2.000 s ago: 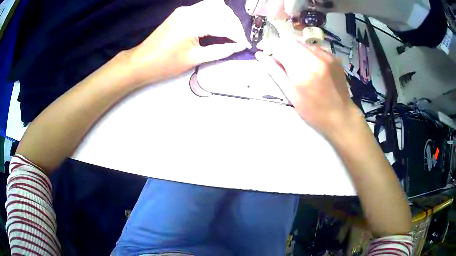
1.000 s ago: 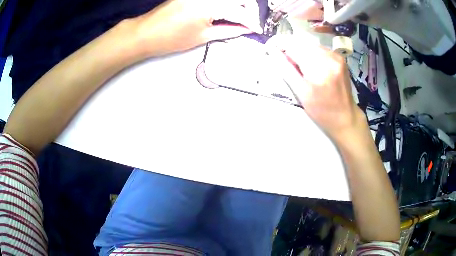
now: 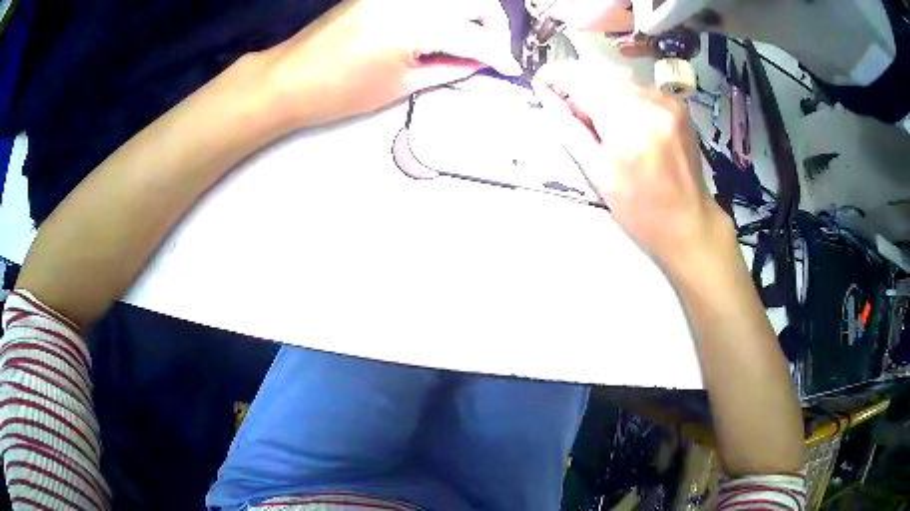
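Note:
The dark garment panel covers the table's left side, and its edge runs under my hands to the presser foot. My left hand is bare, with its fingertips on the cloth edge just left of the foot. My right hand is bare, its fingertips on the same small bit of dark cloth just right of and below the foot. The fingertips are close together and overexposed, so the exact hold is hard to see. The white sewing machine head is at the upper right.
Shears and a pink-handled tool lie right of the machine bed among dark scraps. A black box with an orange mark is at the far right. A yellow-rimmed basket is below. The white tabletop curves before my lap.
The view has shifted, so the hands and machine sit slightly further right than two seconds ago. Both hands stay at the cloth edge by the foot, with little visible change in their hold.

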